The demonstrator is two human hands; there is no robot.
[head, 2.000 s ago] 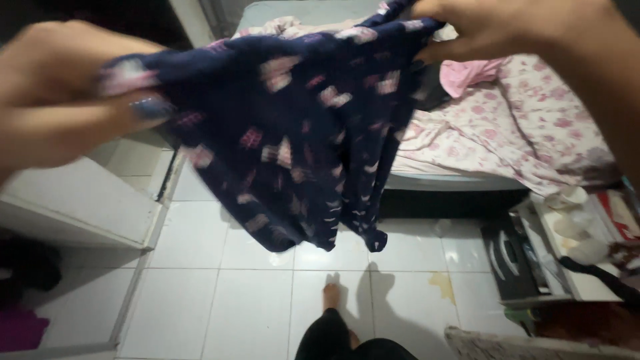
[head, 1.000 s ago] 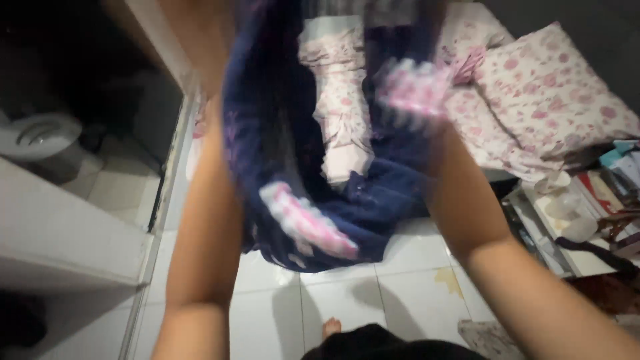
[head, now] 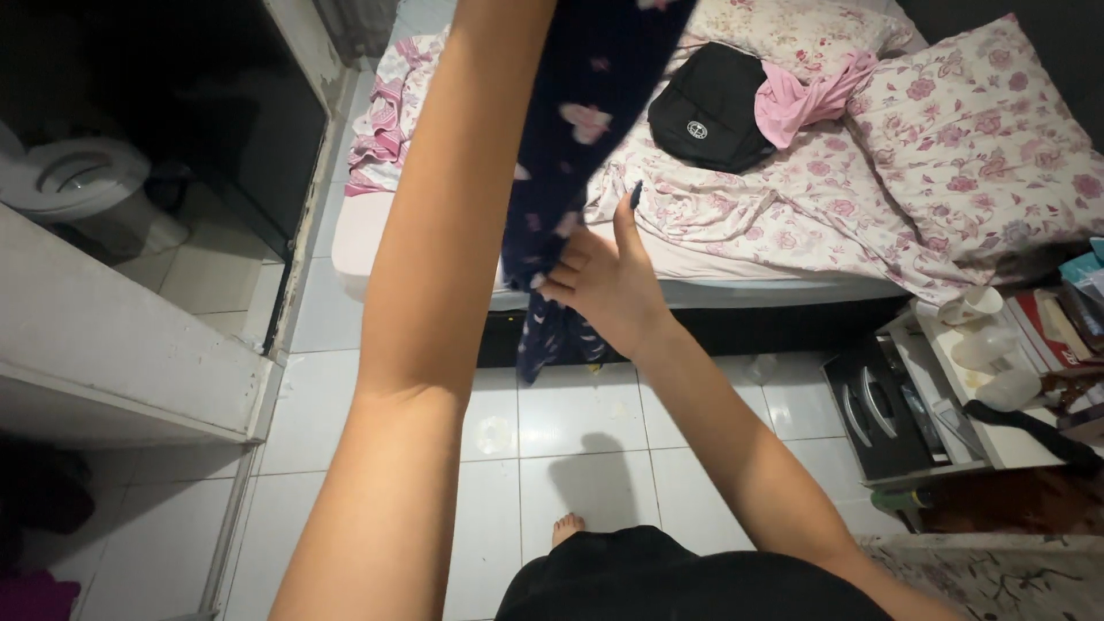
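Observation:
A navy cloth garment with pink and white print (head: 595, 95) hangs down in front of me from above the top edge of the view. My left arm reaches up beside it; my left hand is out of the frame. At the garment's lower part is my right hand (head: 608, 280), thumb raised and apart, its other fingers against the cloth. Whether those fingers grip the fabric cannot be told. A lower end of the cloth (head: 552, 336) dangles below my right hand, in front of the bed's dark base.
Ahead is a bed with a floral sheet (head: 742, 216), a floral pillow (head: 992, 129), a black bag (head: 711, 112) and a pink cloth (head: 802, 99). An open-drawered nightstand (head: 888, 405) with cups stands right. Left are a white partition (head: 121, 328) and a toilet (head: 86, 181).
The garment was stretched between both hands, then bunched around my forearms; now it hangs lengthwise. My left hand has gone up out of view, and my right hand is at the lower part.

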